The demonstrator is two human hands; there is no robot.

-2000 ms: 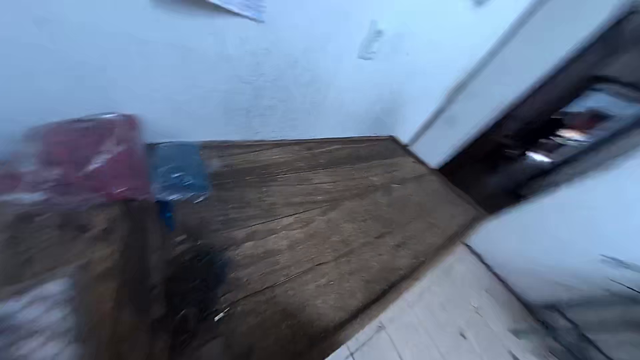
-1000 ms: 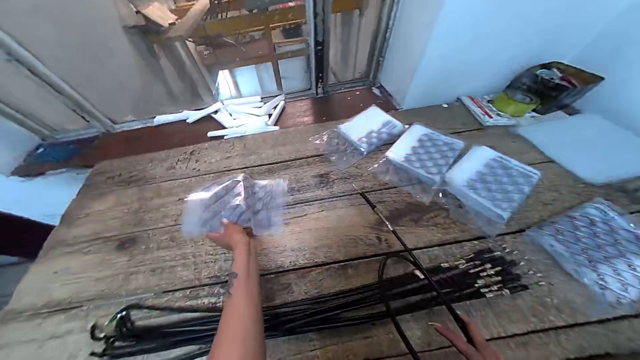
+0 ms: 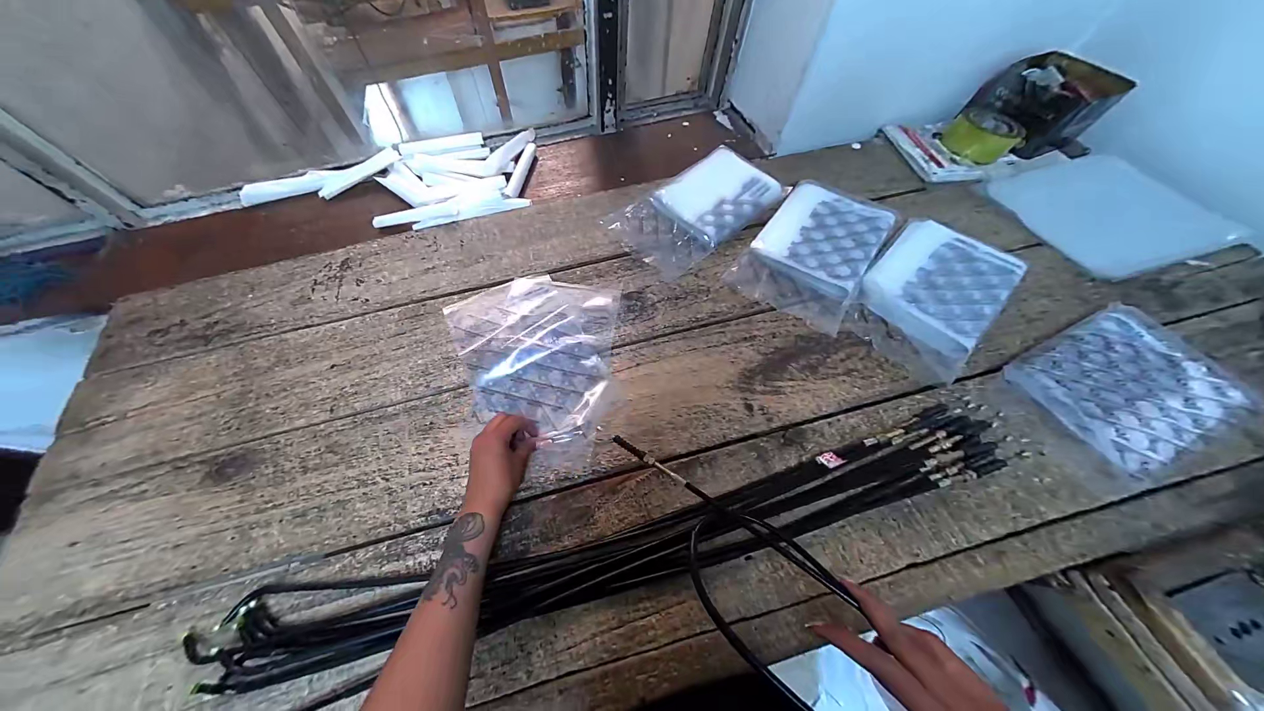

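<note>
My left hand [image 3: 506,449] pinches the lower edge of a clear plastic bag [image 3: 543,351] on the wooden table [image 3: 247,395]; patterned sheets show through the bag. Between the fingers of my right hand [image 3: 889,642], at the lower right, runs a black control cable [image 3: 706,592], looped, its metal-tipped end [image 3: 647,462] pointing toward the bag. Beneath it a bundle of black cables [image 3: 592,563] lies across the table, with brass-coloured fittings [image 3: 948,449] at the right and bent ends at the left.
Several plastic-wrapped stacks [image 3: 829,242] lie toward the back right, and another patterned pack [image 3: 1131,390] at the right. White rolled pieces [image 3: 444,178] lie by the window. A yellow-green tape roll [image 3: 983,135] stands beside an open container [image 3: 1062,99] in the corner, near a white sheet [image 3: 1116,212].
The view has swung from a wall and bare boards to this table. Since one second ago, the bag lies flatter and more spread out, with my left hand at its lower edge.
</note>
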